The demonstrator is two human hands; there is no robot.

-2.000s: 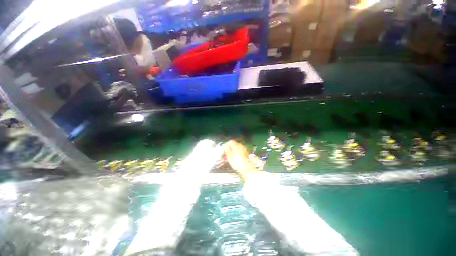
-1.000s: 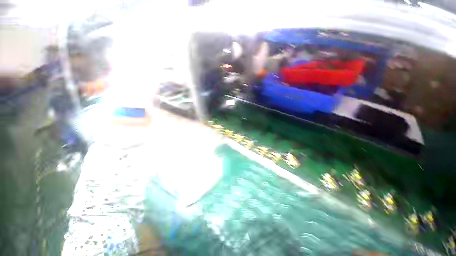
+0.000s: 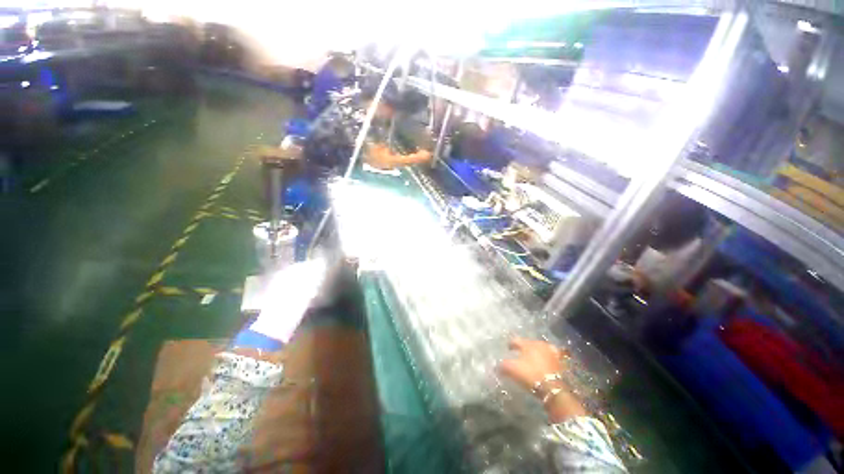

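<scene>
My left hand, in a white glove with a blue band at the wrist, is at the bench's left side, above a brown carton. Glare and blur hide its fingers and anything in them. My bare right hand, with a thin bracelet, is over the right side of the silvery blister trays. Its fingers look apart, with nothing seen in them. The trays lie along the green bench. A few boards with yellow parts and leads show blurred beside my right sleeve.
A brown carton stands below my left arm. A metal post rises beyond the trays. Blue and red bins are at the right. Another person's arms are farther up the line. Yellow-black floor tape runs at left.
The view has swung left along the line, so the bins now sit at the far right. My right hand has come into clear view over the trays; my left is at the bench's left side.
</scene>
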